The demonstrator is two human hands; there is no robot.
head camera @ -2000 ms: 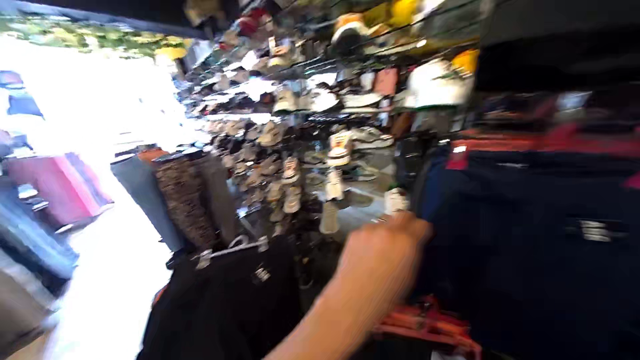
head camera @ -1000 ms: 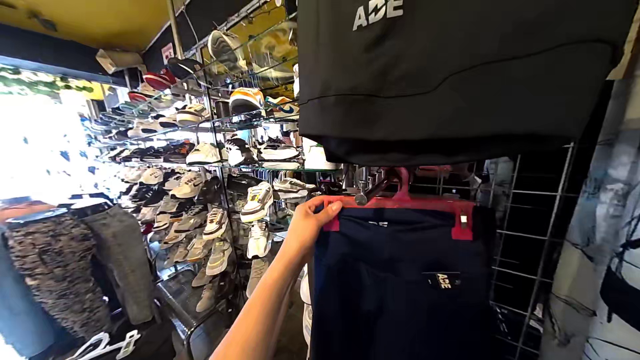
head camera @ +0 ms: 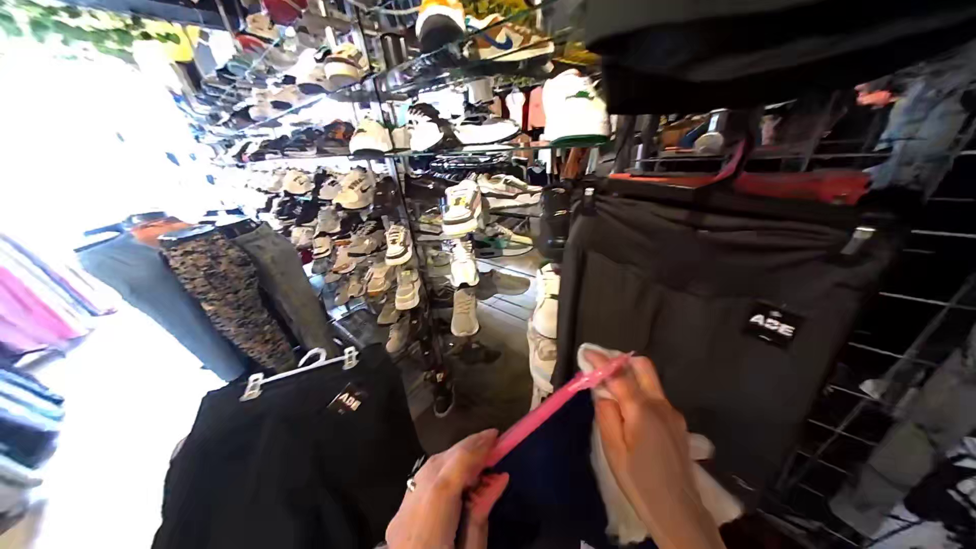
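A pink clothes hanger (head camera: 545, 412) runs slantwise between my two hands at the lower middle. My left hand (head camera: 450, 484) is closed around its lower end. My right hand (head camera: 637, 427) grips the upper end, with some whitish cloth (head camera: 606, 465) beneath it. Dark navy trousers (head camera: 545, 480) hang below the hanger. Just right of my right hand, dark trousers (head camera: 701, 290) with a tag hang on a clip hanger. To the left of my hands, black trousers (head camera: 282, 457) are clipped to a white hanger (head camera: 305, 370).
Glass shelves (head camera: 457, 151) of sneakers rise ahead. Jeans and patterned trousers (head camera: 225, 293) hang at the left, near a bright opening. A black wire grid (head camera: 915, 297) stands at the right, and a black garment (head camera: 762, 53) hangs overhead.
My left hand has come into view on the pink hanger. The navy trousers, hanging upright at the right a second ago, are now lower and slanted between my hands; dark trousers show behind.
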